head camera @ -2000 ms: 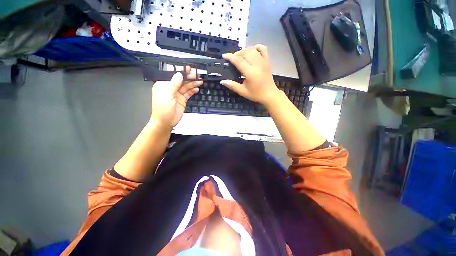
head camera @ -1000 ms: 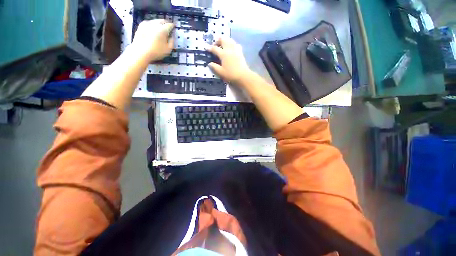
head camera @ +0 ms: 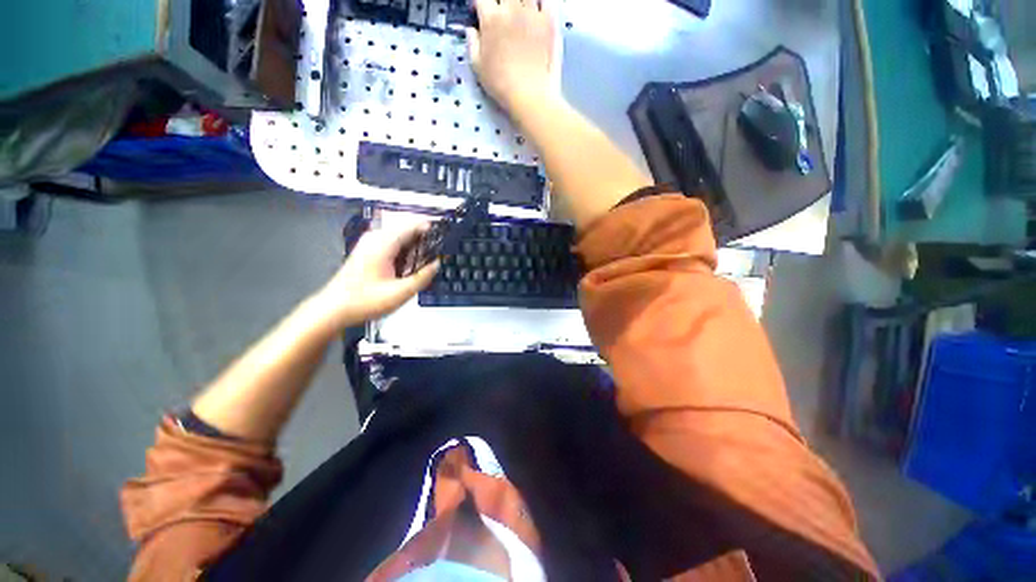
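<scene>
My left hand (head camera: pixel 381 271) is closed around a dark slotted part (head camera: pixel 452 233), blurred, held over the left part of the keyboard (head camera: pixel 506 267). My right hand (head camera: pixel 515 51) reaches to the top of the picture, its fingertips at the right end of another black slotted part (head camera: pixel 415 14) on the perforated plate; the top edge cuts this part off, and whether the fingers grip it cannot be told. A black slotted bar (head camera: pixel 449 176) lies along the near edge of the white perforated plate (head camera: pixel 392 97).
A mouse pad (head camera: pixel 738 171) at the right holds a black mouse (head camera: pixel 770 127) and a black bar (head camera: pixel 682 142). A dark-sided cabinet (head camera: pixel 278 57) stands left of the plate. Green-topped benches (head camera: pixel 897 102) flank the place. A blue bin (head camera: pixel 975 421) is at the lower right.
My left hand has moved from the plate down over the keyboard with a dark part in it. My right hand has moved up to the far part of the plate. The view has shifted.
</scene>
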